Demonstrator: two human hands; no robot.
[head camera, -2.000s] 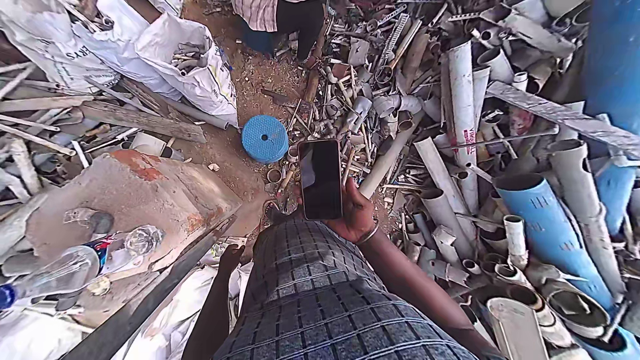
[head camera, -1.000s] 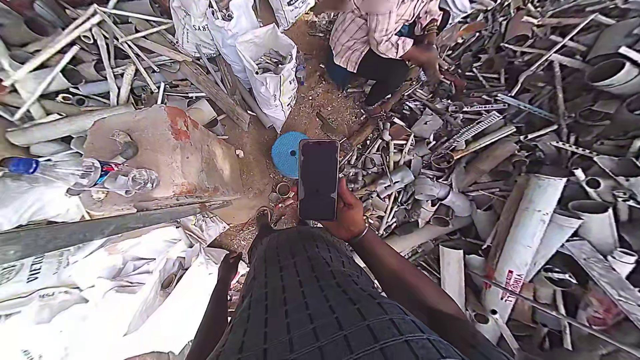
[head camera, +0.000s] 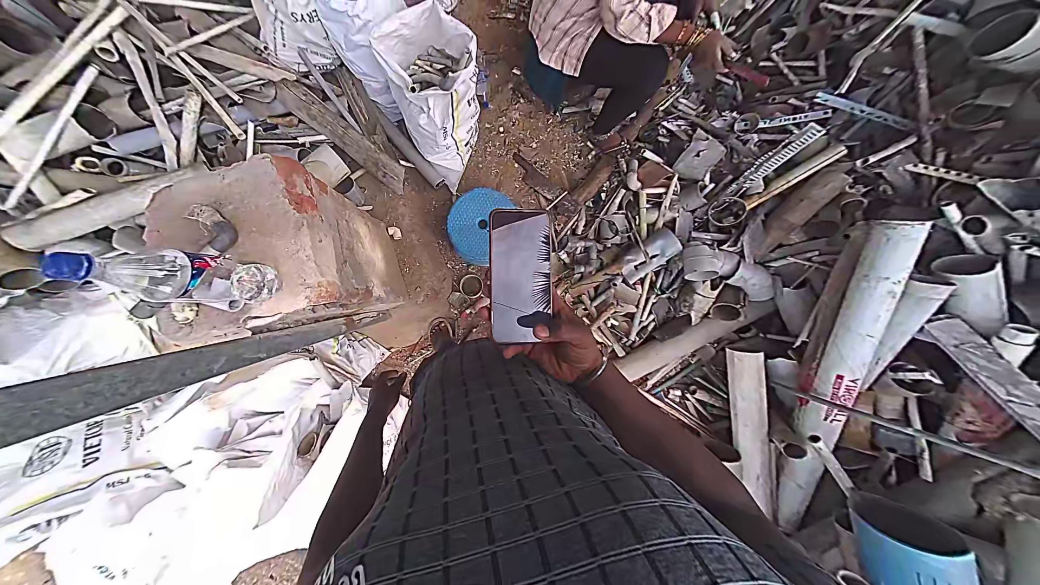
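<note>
My right hand (head camera: 562, 340) is closed around the lower part of a smartphone (head camera: 521, 280), held upright in front of my checked shirt. The phone's glossy screen faces me and shows reflections, and the thumb lies over its lower right corner. My left hand (head camera: 387, 383) hangs low beside my body, over the edge of white sacks; its fingers are small and dark, and nothing is seen in it. Just behind the phone, a round blue disc with a central hole (head camera: 469, 223) lies on the dirt ground.
Plastic pipe scraps (head camera: 865, 325) are heaped at right. A person (head camera: 601, 49) crouches at the top. Filled white sacks (head camera: 439, 106) stand left of them. Plastic bottles (head camera: 150, 275) lie on a broken masonry block (head camera: 268, 219). A dark beam (head camera: 187, 366) crosses the left side above white sacks (head camera: 203, 471).
The view has swung, bringing the crouching person and more sacks into sight. My right hand has kept hold of the phone; its screen, dark before, now shows lighter reflections.
</note>
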